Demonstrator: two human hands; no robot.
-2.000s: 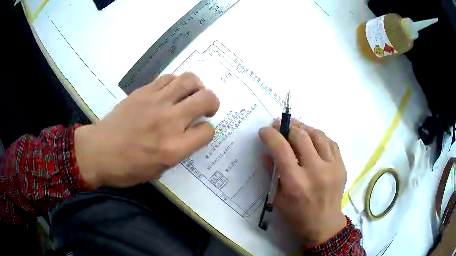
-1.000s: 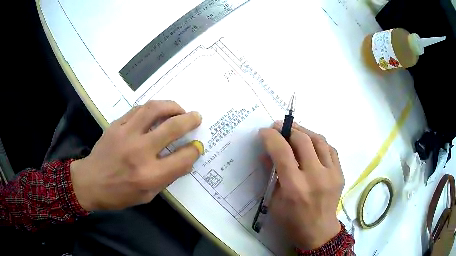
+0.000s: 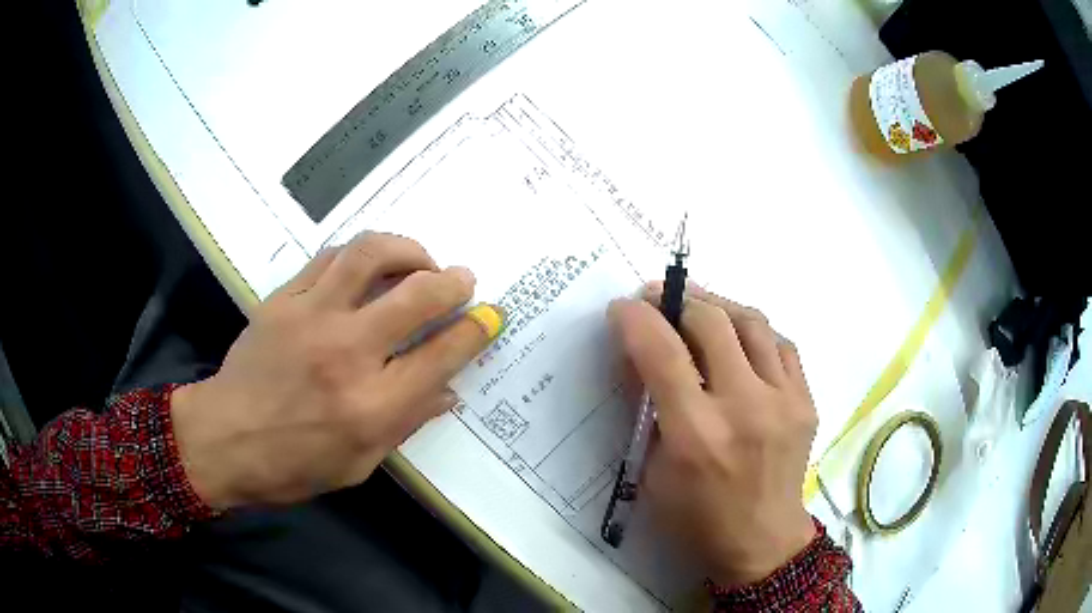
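Observation:
The pale pattern template with small printed characters and a square code lies flat on the white drafting paper. My left hand rests on the template's left edge, fingers bent and pressing down, with a yellow band on one finger. My right hand rests on the template's right side and holds the gel pen between thumb and fingers. The pen's tip points up and away from me, and its cap end points towards me. Whether the tip touches the paper I cannot tell.
A steel ruler lies beyond the template. A glue bottle is at upper right, beside a black bundle. A masking tape roll, yellow tape strip and brown strips are at right. The table's yellowish edge curves along the left.
My left hand has come down and towards me from over the upper template to its left edge, uncovering the ruler's near end. My right hand still holds the pen in nearly the same place.

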